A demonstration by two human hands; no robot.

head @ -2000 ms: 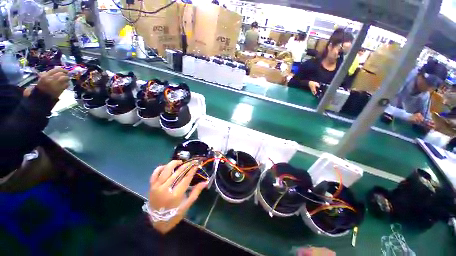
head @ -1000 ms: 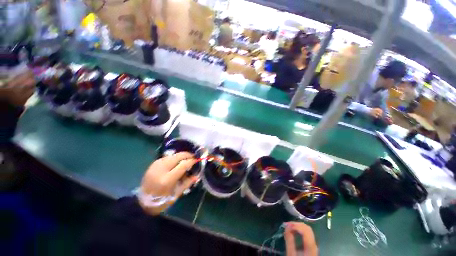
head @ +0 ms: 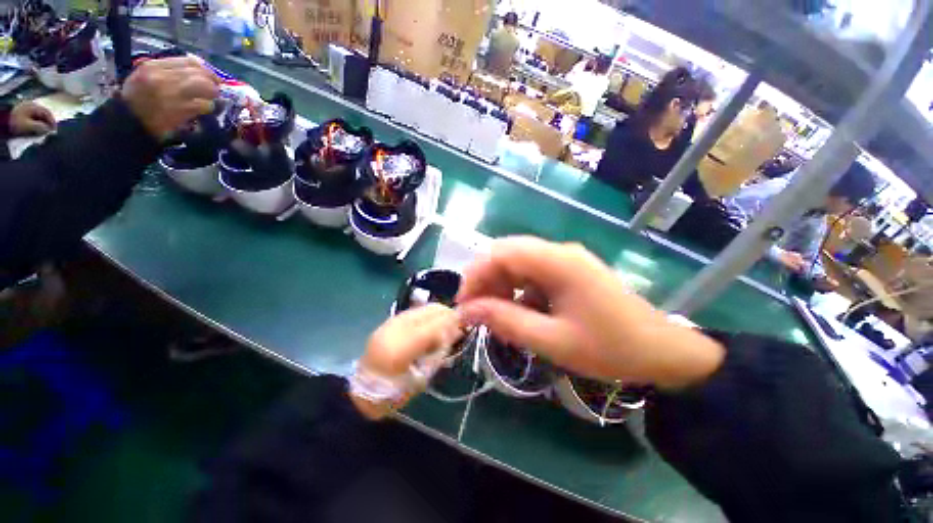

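Observation:
My left hand (head: pixel 409 349), with a pale strand round its wrist, pinches above the leftmost open black-and-white housing (head: pixel 430 290). My right hand (head: pixel 588 315) reaches over from the right, and its fingertips meet my left fingertips. A thin white cable (head: pixel 479 380) hangs in a loop from between the hands. The wire leads at my fingertips are mostly hidden. A second housing (head: pixel 517 370) and a third housing (head: pixel 606 398) are partly covered by my right hand and sleeve.
Camera heads with exposed wires (head: pixel 387 194) stand in white cups at the left. A neighbour's hand (head: pixel 172 94) is over them. A metal post (head: pixel 762 230) slants up at the right. People and cardboard boxes (head: pixel 435 41) are beyond the green bench (head: pixel 256 296).
My right hand has come up from the bottom edge to my left hand, with the thin white cable. My left hand has stayed by the leftmost open housing. The view has shifted.

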